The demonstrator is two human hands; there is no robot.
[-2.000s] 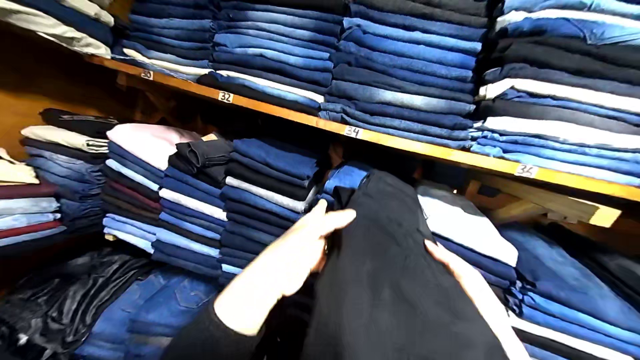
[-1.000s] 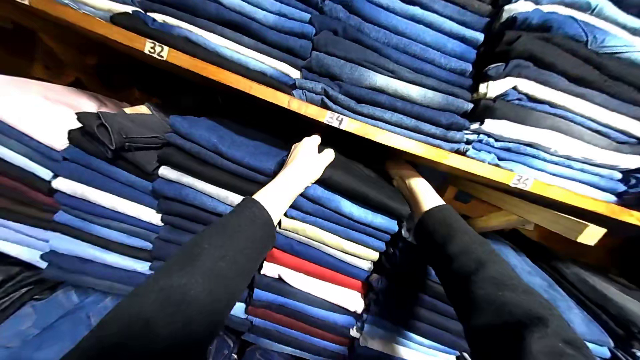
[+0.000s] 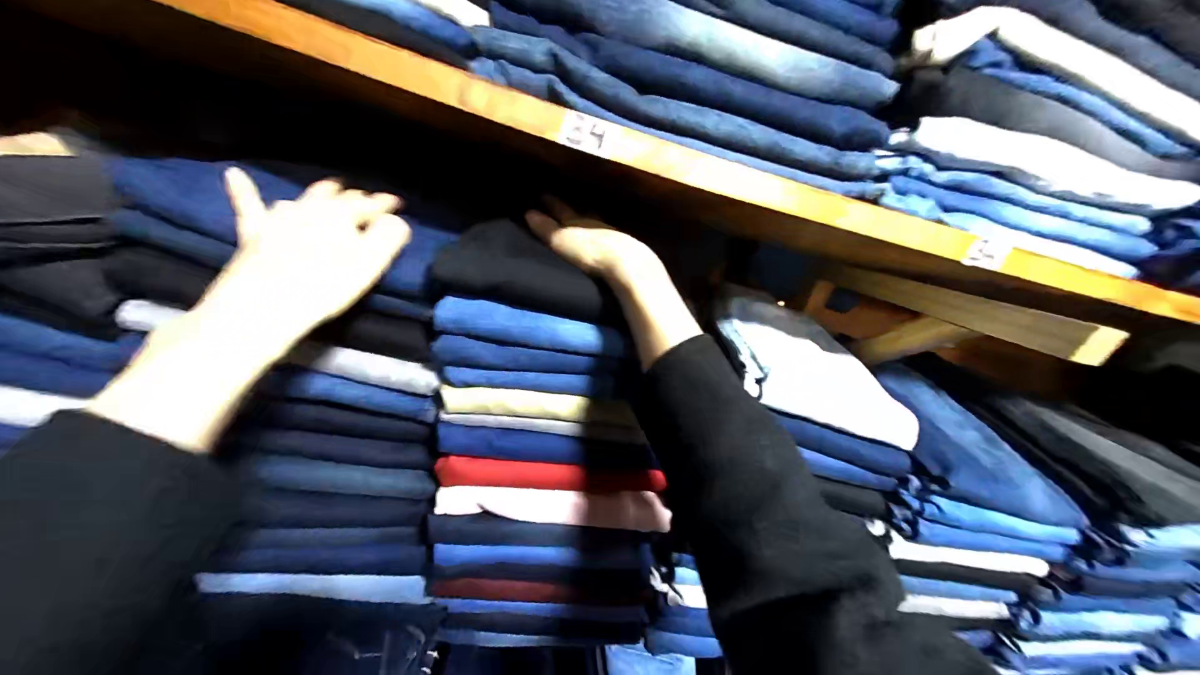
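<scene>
Folded black trousers (image 3: 520, 272) lie on top of a stack of folded jeans (image 3: 530, 352), under the wooden shelf. My right hand (image 3: 595, 246) rests at their upper right side, its fingertips partly lost in the shadow beneath the shelf. Over the neighbouring stack, topped with dark blue jeans (image 3: 173, 202), is my left hand (image 3: 314, 244), fingers spread and apparently holding nothing. Red (image 3: 544, 473), pink (image 3: 553, 506) and pale yellow folded garments (image 3: 534, 405) show lower in the middle stack.
The wooden shelf edge (image 3: 450, 89) runs slanting just above both hands, bearing small number tags and more stacked jeans (image 3: 712, 94). A wooden bracket (image 3: 984, 309) juts out beneath it at right. Further stacks, one topped with white trousers (image 3: 825, 366), stand to the right; black folded trousers (image 3: 56, 206) are at left.
Two seconds ago the black trousers hung unfolded-looking between my hands; now they lie on the middle stack. Since one second ago my left hand has moved left off them. The view is closer to the stacks.
</scene>
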